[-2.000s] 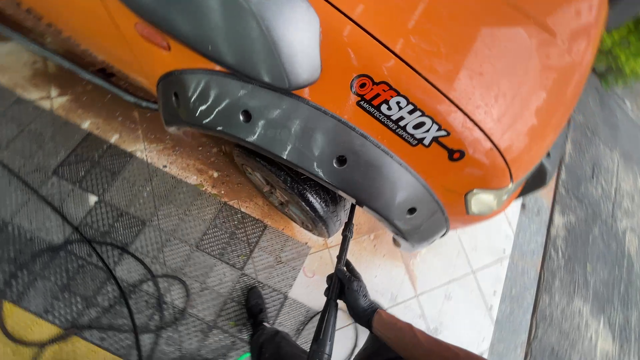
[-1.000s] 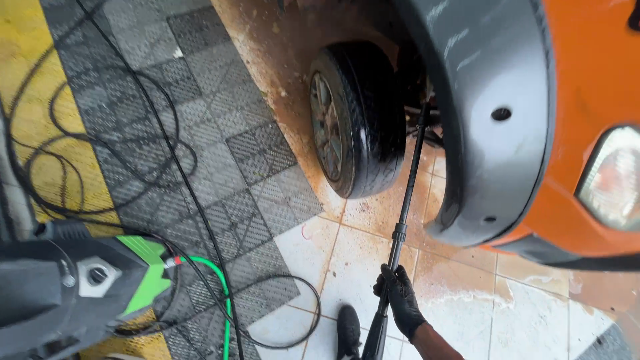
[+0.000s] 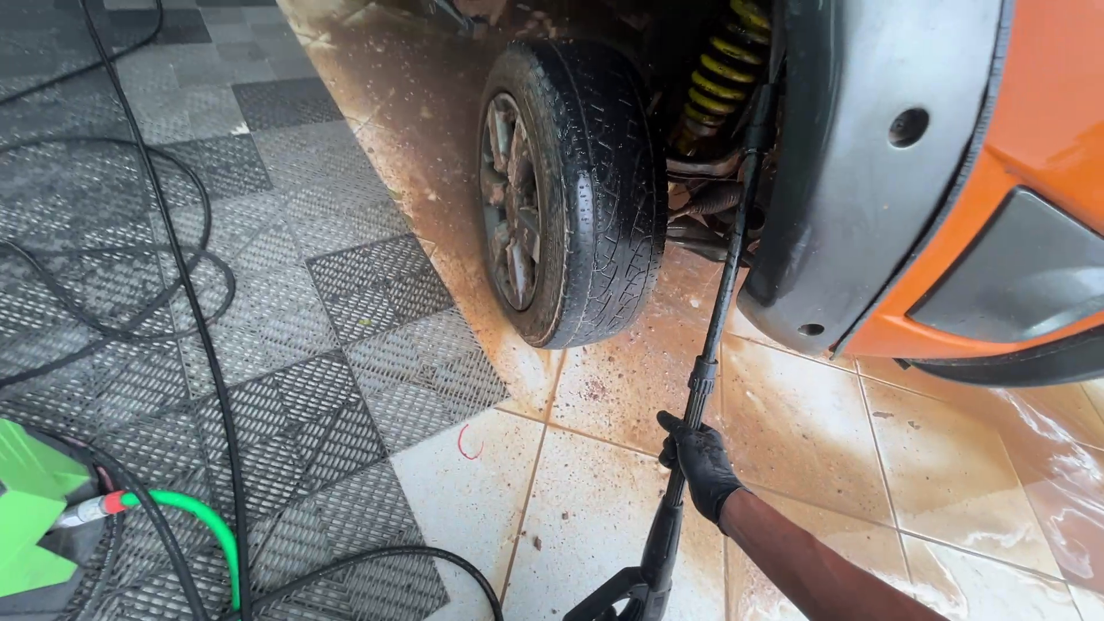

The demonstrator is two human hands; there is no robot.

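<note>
My right hand, in a black glove, is closed around the black pressure-washer lance. The lance runs up into the wheel well, beside a yellow coil spring and dirty suspension parts. Its trigger gun shows at the bottom edge. My left hand is out of view. To the left of the lance, a wet tire with a muddy wheel rim stands turned outward from the orange car. A grey fender flare lies right of the lance. The nozzle tip is hidden.
Black hose loops over grey grated floor mats at left. A green and black machine with a green hose sits at lower left. Muddy water covers parts of the white floor tiles.
The view has swung and come closer to the wheel well, bringing the coil spring into clear sight. My right hand stays closed on the lance throughout.
</note>
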